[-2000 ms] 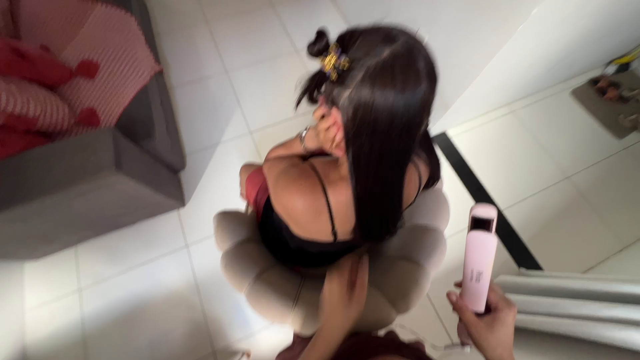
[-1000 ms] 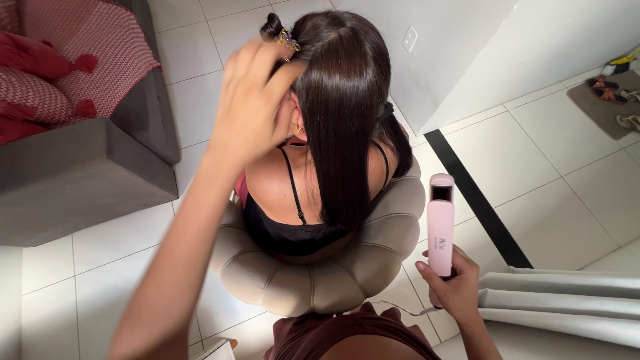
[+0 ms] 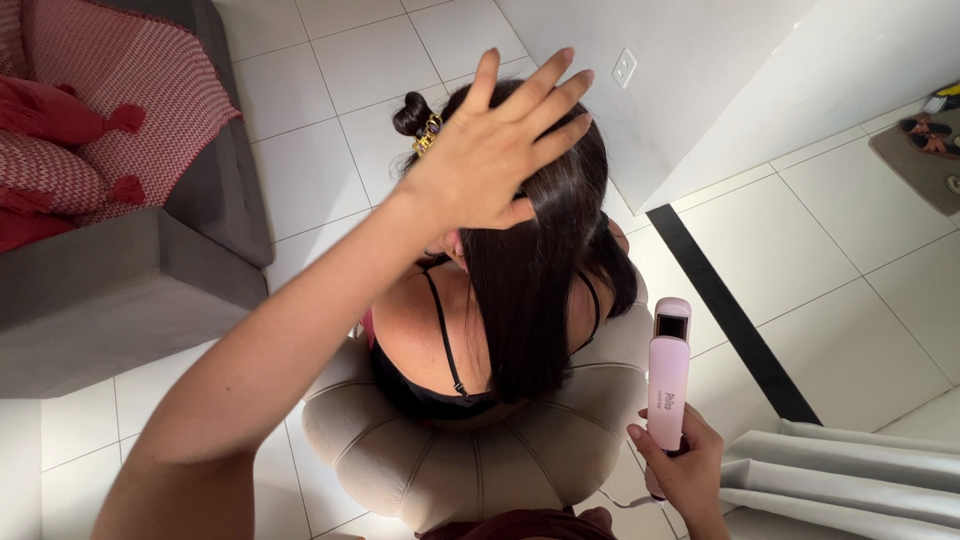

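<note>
A person with long straight dark hair (image 3: 525, 315) sits with their back to me in a scalloped upholstered chair (image 3: 480, 465). My left hand (image 3: 495, 146) is spread over the top of the head with its fingers apart and nothing held; whether the palm touches the hair I cannot tell. Beside my left wrist, a gold-toned hair clip (image 3: 427, 135) holds a small bun at the left of the head. Down at the right, my right hand (image 3: 682, 457) grips a pink Philco hair straightener (image 3: 669, 382) by its lower part, upright and apart from the hair. Its cord trails to the left.
A grey sofa (image 3: 97, 300) with a red and white throw (image 3: 142, 97) and red cushions (image 3: 45, 112) stands at the left. A wall with a socket (image 3: 624, 67) is beyond the chair. Sandals (image 3: 930, 135) lie on a mat at far right; a pale curtain (image 3: 840, 465) hangs lower right.
My left hand was low behind the person's back, rose to the left side of the head by the clip, and is now over the crown. My right hand keeps its hold on the straightener.
</note>
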